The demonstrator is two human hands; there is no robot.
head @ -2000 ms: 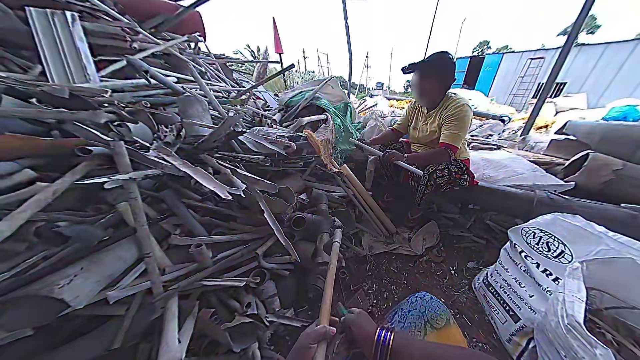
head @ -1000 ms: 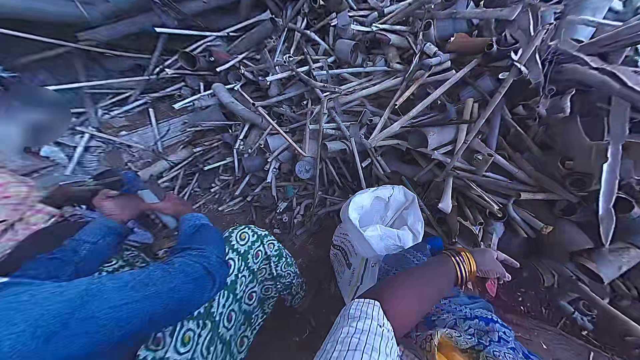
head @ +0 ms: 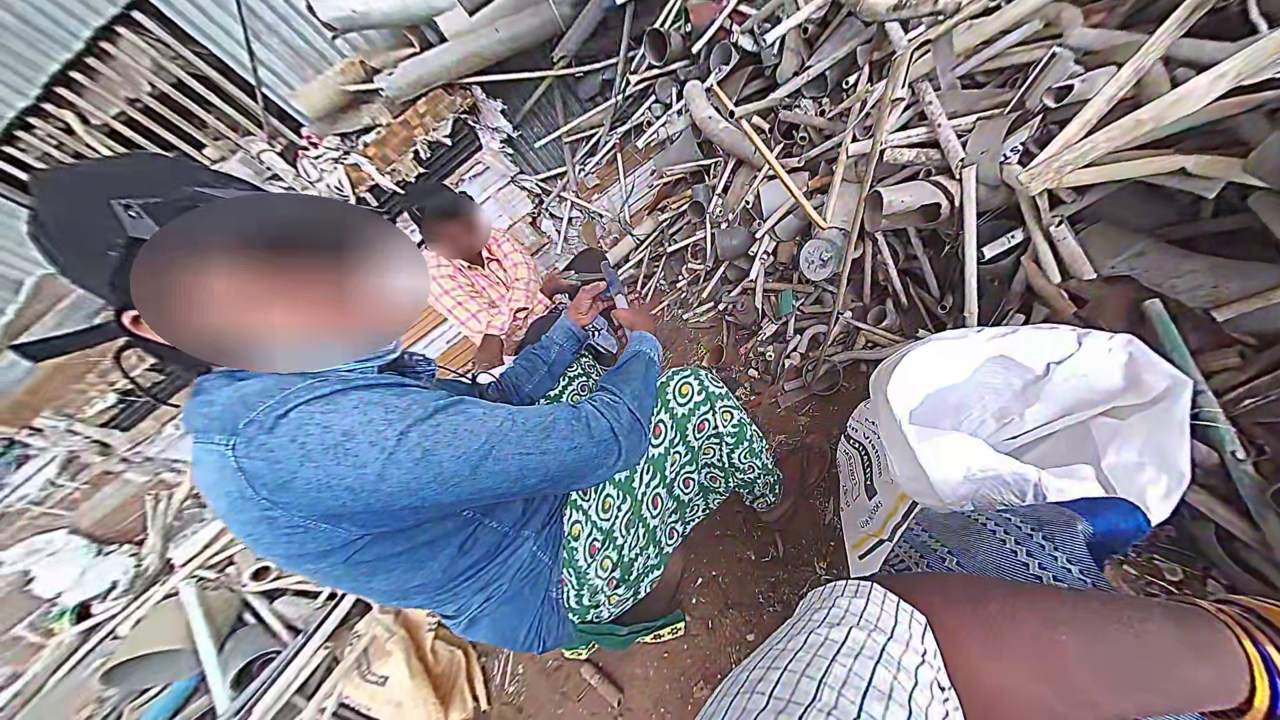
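Neither my left hand nor my right hand is in view. A bare forearm of mine, with bangles at its wrist end, crosses the bottom right and runs out of the frame. Its sleeve is white with dark checks. Just beyond the forearm, a white woven sack stands with its mouth spread and printing on its side. Patterned blue cloth and a plain blue piece lie between sack and forearm. What my hands hold or touch is hidden.
A person in a blue denim shirt and cap sits close on the left, a blue-handled tool in their hands. Behind them is a person in a checked shirt. Scrap pipes are heaped ahead; a burlap sack lies lower left.
The view has swung far to the left. A second earlier my hand showed beyond the bangles with its fingers stretched out; now it is outside the frame.
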